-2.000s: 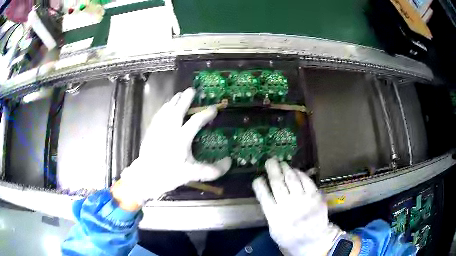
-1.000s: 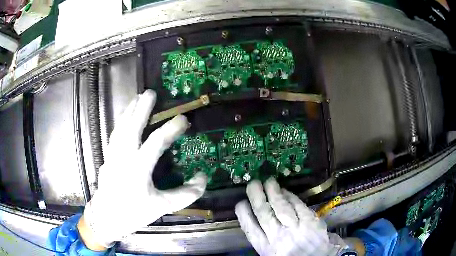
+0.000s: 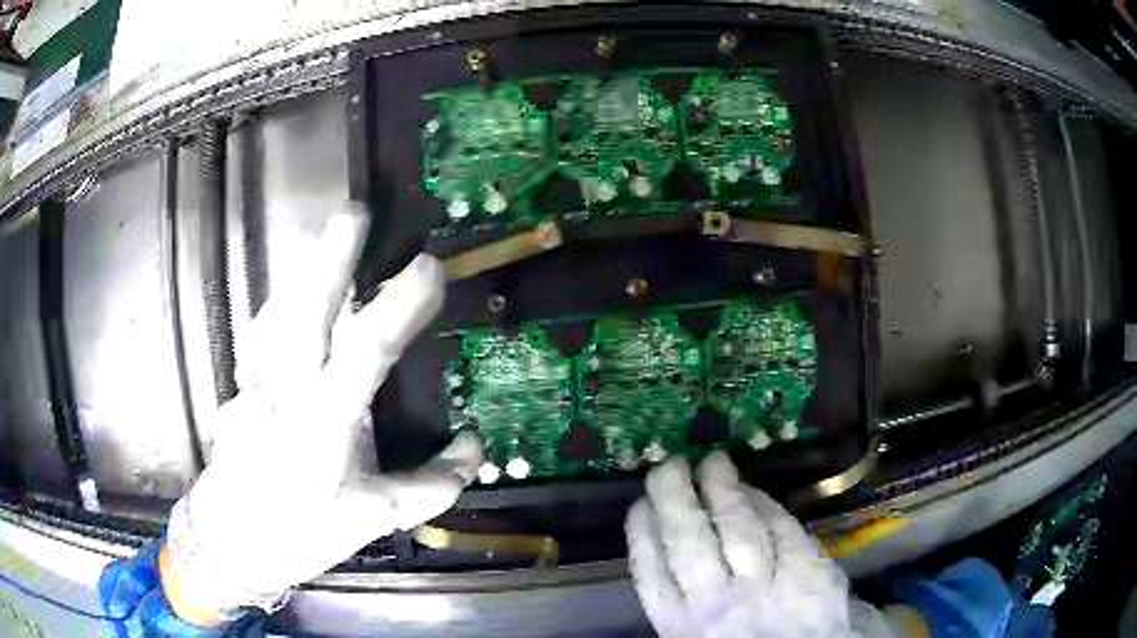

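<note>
A black carrier [image 3: 412, 162] holds two rows of green circuit boards, an upper strip [image 3: 611, 137] and a lower strip [image 3: 636, 380]. Brass clips lie between the rows [image 3: 786, 234] and along the front edge [image 3: 489, 542]. My left hand [image 3: 293, 424], in a white glove, is spread over the carrier's left side. Its thumb tip is at the lower-left board's corner by two pale capacitors. My right hand [image 3: 736, 561], also gloved, has its fingertips at the lower strip's front edge. Its palm side is hidden. A blurred yellow piece [image 3: 869, 536] shows beside it; I cannot tell if the hand holds it.
The carrier lies between metal conveyor rails [image 3: 374, 608] with chain along them. Grey metal plates [image 3: 119, 324] and rollers lie left and right of it. More green boards [image 3: 1066, 536] are at lower right. White sheets lie beyond the far rail at upper left.
The view has come closer to the carrier. My left thumb has drawn back left from the lower-left board, uncovering its front capacitors. My right fingertips stay at the lower strip's front edge.
</note>
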